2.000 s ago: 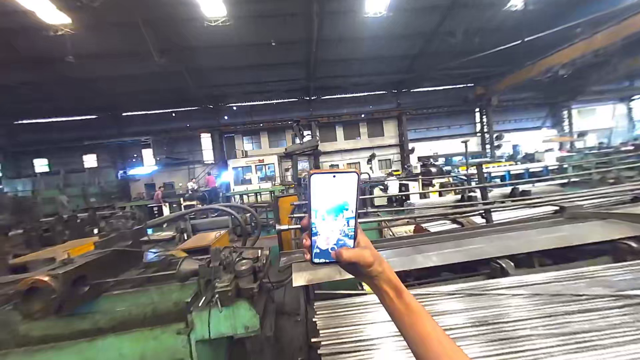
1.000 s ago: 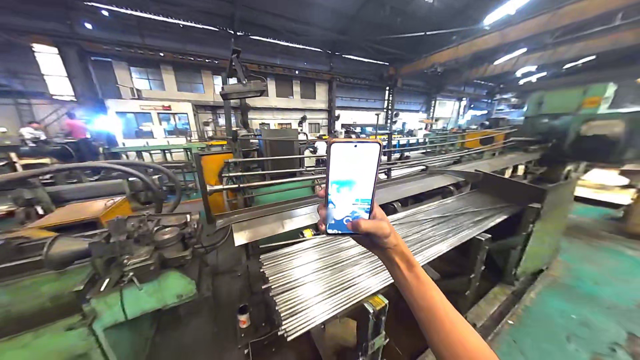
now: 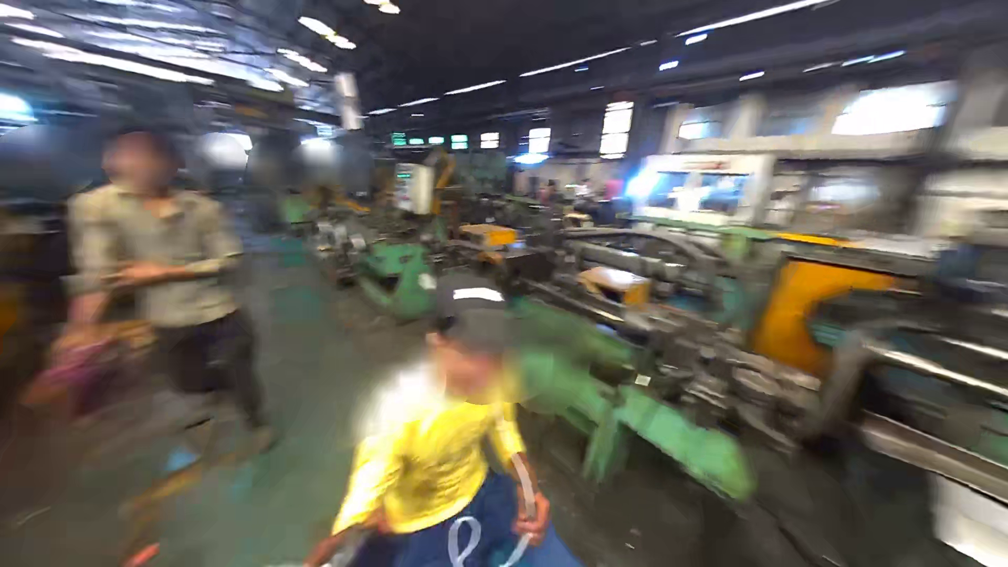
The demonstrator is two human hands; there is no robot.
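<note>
Neither my left hand nor my right hand shows in the head view now, and no phone is visible. Close in front, at the bottom centre, is a person in a yellow shirt (image 3: 433, 465), dark cap and blue trousers. One hand of this person (image 3: 533, 518) is beside a pale cord or strap; the other is low at the frame's bottom edge. The view is blurred, so what those hands hold cannot be told.
At left, another person in a light shirt (image 3: 177, 260) stands on the green floor (image 3: 303, 409). Green machines (image 3: 677, 441) run along the right of the walkway. A yellow-orange machine part (image 3: 795, 307) and metal bars (image 3: 937, 366) are farther right.
The view has swung far round, to the left. The hand holding the phone and the stack of metal rods are out of view; two people now appear nearby.
</note>
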